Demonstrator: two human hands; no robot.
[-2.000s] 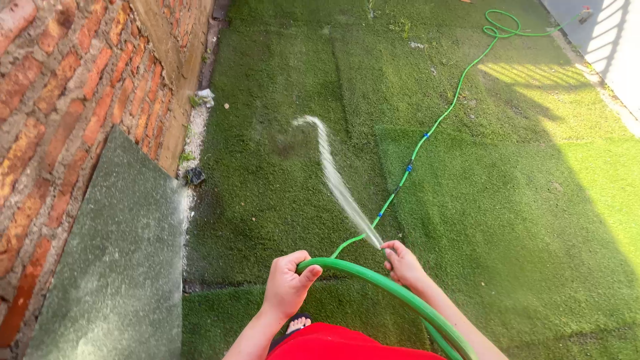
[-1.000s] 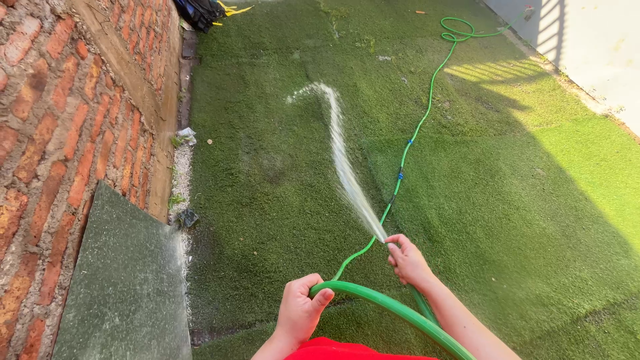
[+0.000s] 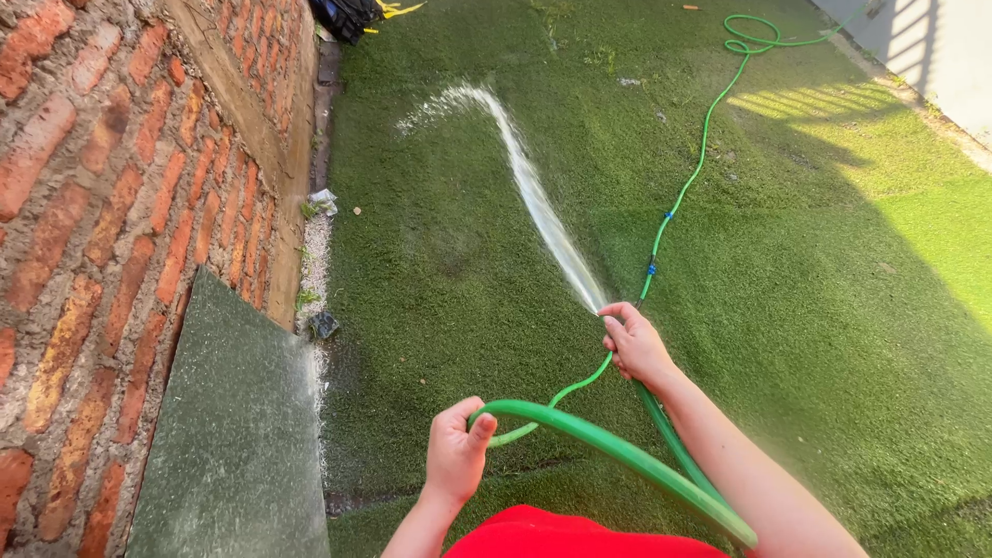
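A green garden hose [image 3: 612, 449] loops in front of my red top. My left hand [image 3: 457, 449] is closed around the hose at the lower middle of the head view. Up and to the right, my right hand [image 3: 635, 341] grips the hose near its outlet, fingers pinched at the end. From there a jet of water [image 3: 542, 209] shoots up and to the left, breaking into spray over the artificial grass [image 3: 449, 310]. The rest of the hose runs behind my right hand, past blue bands, to a coil at the upper right.
A brick wall [image 3: 116, 194] stands at the left, with a dark green panel [image 3: 232, 434] leaning against it. A narrow gravel strip, a crumpled wrapper [image 3: 325, 202] and a dark block [image 3: 323, 325] lie along its foot. A black bag [image 3: 347, 17] is at the top; a pale wall [image 3: 922, 54] stands at upper right.
Both hands keep their hold on the hose, and the water still flows up and left. The view has shifted, bringing in the black bag absent from the oldest frame.
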